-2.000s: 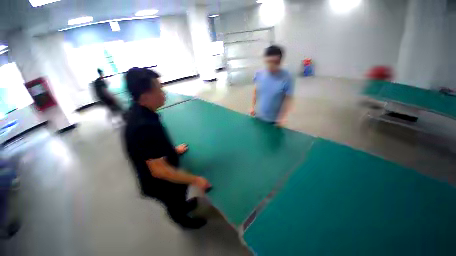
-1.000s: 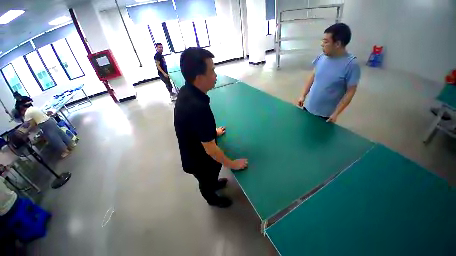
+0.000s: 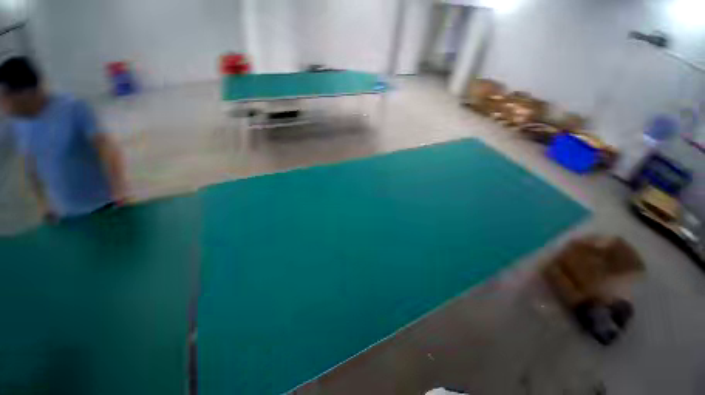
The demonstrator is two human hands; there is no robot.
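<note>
A large green-topped worktable [image 3: 340, 239] lies in front of me, with a thin pale edge. A second, darker green tabletop [image 3: 93, 285] adjoins it on the left. A dark, narrow seam [image 3: 193, 324] runs between the two tops. Neither of my hands is in the picture. The view is blurred.
A person in a light blue shirt [image 3: 68, 154] stands at the far side of the left table, hands at its edge. A separate green table [image 3: 309, 84] stands near the back wall. Cartons [image 3: 514, 109] and a blue bin [image 3: 573, 153] are at the right; a brown object [image 3: 591, 266] is on the floor.
The view has swung right. The person in black has left the picture, the person in light blue now shows at the far left, and the table's right end and the cartons have come into view.
</note>
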